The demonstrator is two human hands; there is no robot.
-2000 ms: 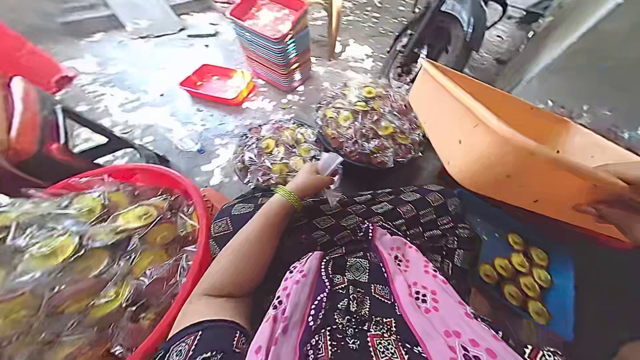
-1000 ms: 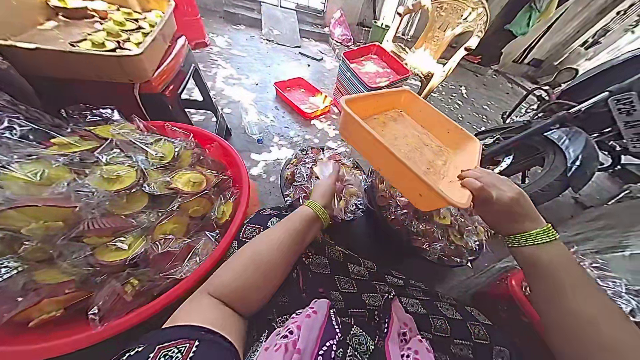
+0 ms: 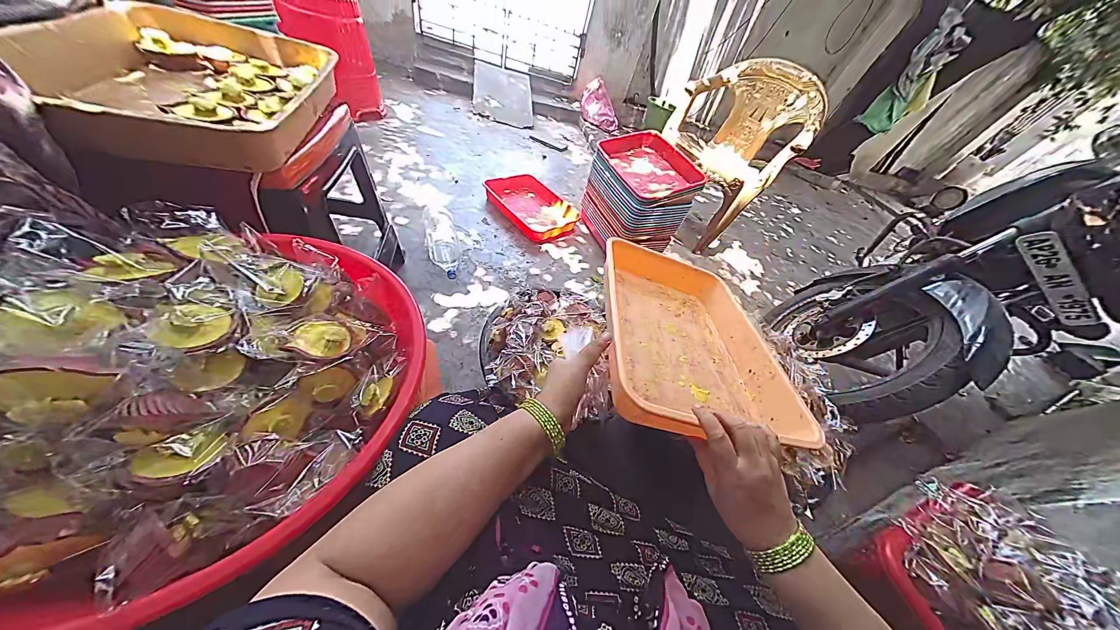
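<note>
My right hand (image 3: pixel 744 472) grips the near rim of an orange plastic tray (image 3: pixel 691 350), which is tilted and holds only small yellow specks. At the tray's left side is my left hand (image 3: pixel 569 376), with a small piece of clear plastic (image 3: pixel 577 339) at its fingers. Beneath and beside the tray, wrapped yellow-and-dark pieces fill a round dark container (image 3: pixel 525 337), and more wrapped pieces (image 3: pixel 814 385) show past its right edge. A large red tub (image 3: pixel 407 350) at my left is heaped with clear-wrapped pieces (image 3: pixel 188 325).
A tan tray (image 3: pixel 219 144) of unwrapped pieces rests on a stool at the upper left. Ahead are a red tray (image 3: pixel 532 208), stacked trays (image 3: pixel 643 188), a plastic chair (image 3: pixel 761 114) and a plastic bottle (image 3: pixel 444 248). A motorcycle (image 3: pixel 945 306) and another red tub (image 3: pixel 901 569) stand right.
The orange tray has moved from the right to in front of me, and my left hand is now beside it. The blue tray with yellow pieces seen earliest is out of view. The view has shifted.
</note>
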